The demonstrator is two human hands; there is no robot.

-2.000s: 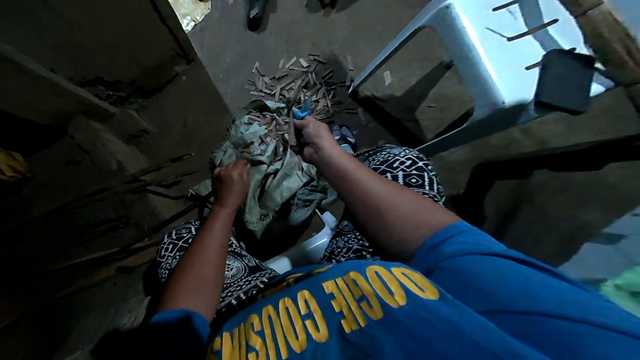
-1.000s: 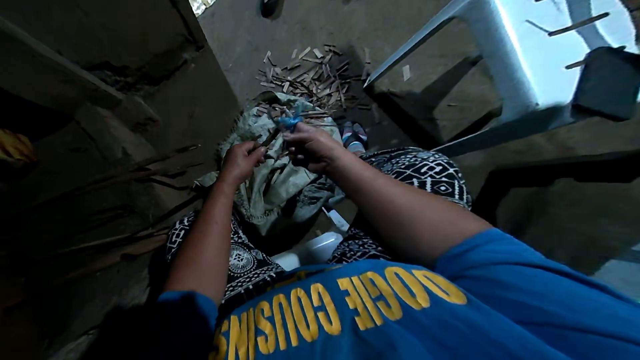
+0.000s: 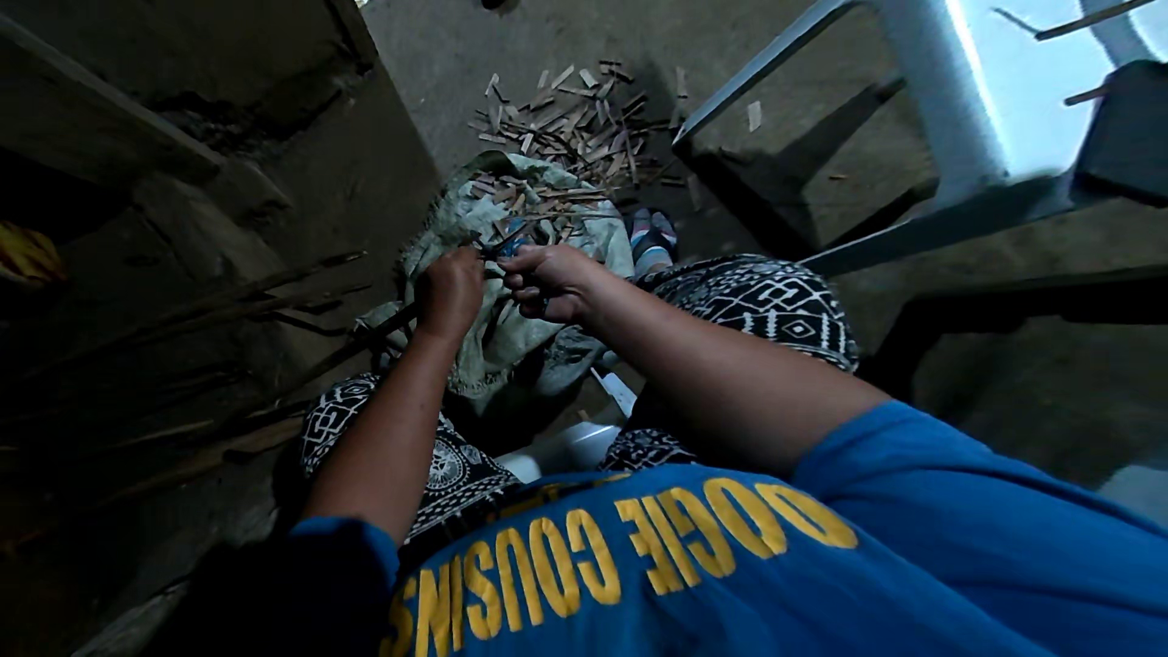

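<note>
A pale green woven sack (image 3: pixel 520 351) lies over my lap between my knees, with short wood pieces (image 3: pixel 547 203) on its far part. Above it my left hand (image 3: pixel 450 292) is closed around a thin dark stick (image 3: pixel 374 330) that slants down to the left. My right hand (image 3: pixel 552 281), close beside it on the right, grips a small tool whose visible part is blue (image 3: pixel 516 245). A dark, narrow part of the tool lies between the two hands; its exact kind cannot be told.
A heap of short wood strips (image 3: pixel 584 123) lies on the concrete floor beyond the sack. At the right stands a white plastic chair (image 3: pixel 967 100) holding sticks and a dark flat object (image 3: pixel 1127 137). Long thin branches (image 3: pixel 228 297) lie at the left beside a wall.
A dark stick now runs out from my left hand to the lower left. My hands have come closer together than two seconds ago, when the left one rested on the sack.
</note>
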